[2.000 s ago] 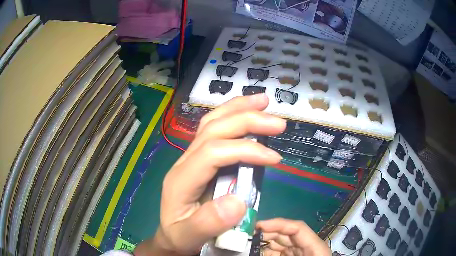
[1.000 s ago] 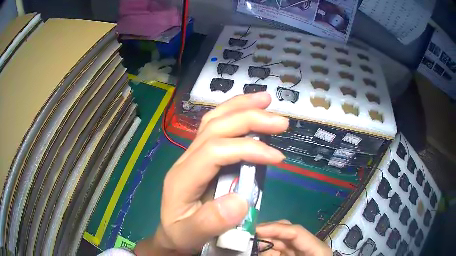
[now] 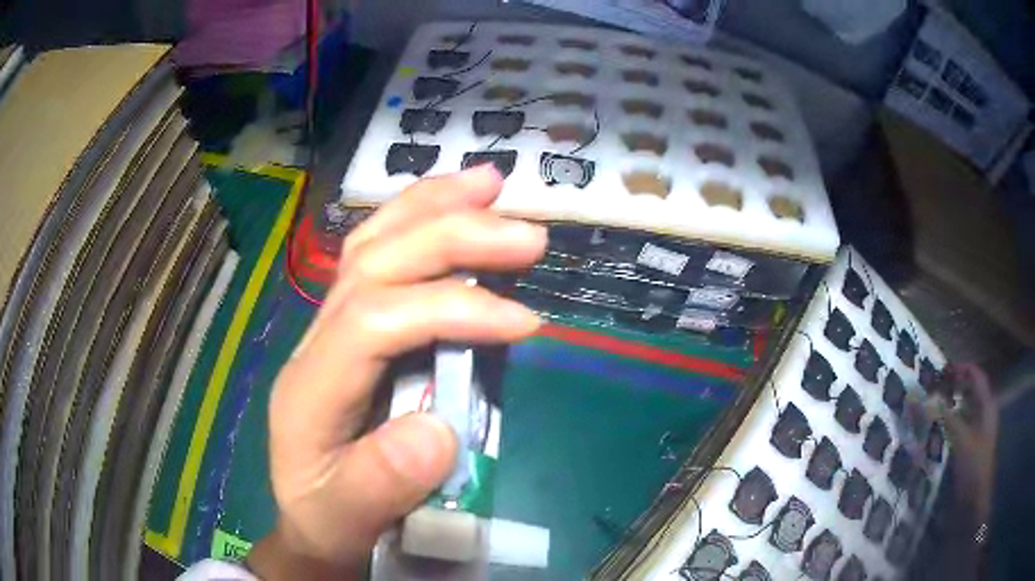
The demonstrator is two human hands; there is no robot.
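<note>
My left hand [image 3: 386, 329] holds a narrow handheld unit [image 3: 456, 392] upright, with thumb and fingers around it. Green tape [image 3: 479, 481] and a cream-white block [image 3: 444, 535] show at its lower end. My right hand [image 3: 967, 431] is a blurred shape at the right edge of the right-hand foam tray [image 3: 758, 436]; whether it holds anything cannot be told. That tilted white tray holds many black small speakers with thin leads. The rear foam tray [image 3: 613, 216] has several speakers at left and many empty cut-outs.
Dark stacked trays [image 3: 590, 270] with white labels lie under the rear tray. Curved-looking cardboard-and-foam layers [image 3: 85, 148] stand at left. A red cable [image 3: 309, 125] hangs behind. A white strip [image 3: 518, 542] lies on the green mat [image 3: 590, 431]. A pink cloth or bag [image 3: 241, 34] is at back left.
My right hand has left the lower end of the handheld unit and moved right to the tilted tray. The view has shifted, so my left hand and the trays appear further left.
</note>
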